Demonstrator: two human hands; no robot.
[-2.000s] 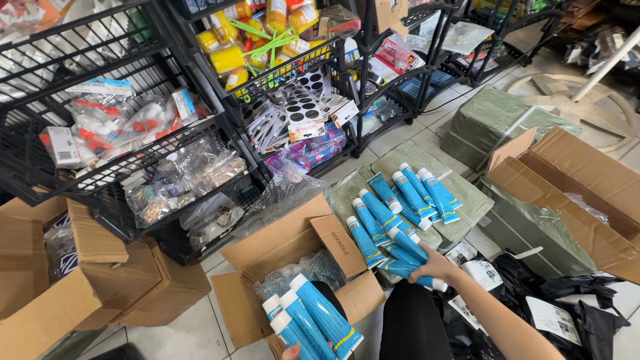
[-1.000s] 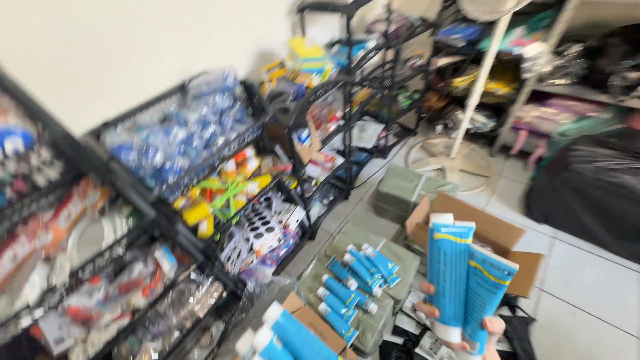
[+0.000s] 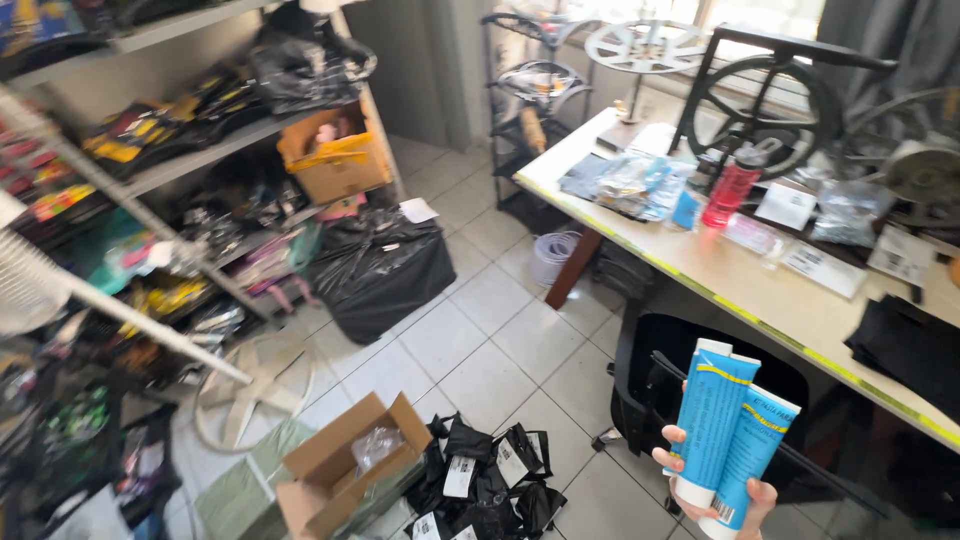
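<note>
At the lower right, my right hand (image 3: 757, 499) is closed around several blue plastic squeeze tubes (image 3: 716, 420) with white caps and a yellow stripe. They are held upright, caps down, in front of a black office chair (image 3: 637, 382). My left hand is outside the view. An open cardboard box (image 3: 337, 457) with clear plastic inside stands at the bottom, beside a pile of black plastic mailing bags (image 3: 495, 480) with white labels.
A worktable (image 3: 675, 262) with a pink bottle (image 3: 731, 191) and packets fills the right. Shelving (image 3: 202, 146) lines the left, near a fan stand (image 3: 255, 382). A large black bag (image 3: 379, 262) lies on the tiled floor.
The view has swung far to the right, to the worktable. My right hand, at the loose tubes two seconds ago, now holds tubes raised. My left hand has gone out of view.
</note>
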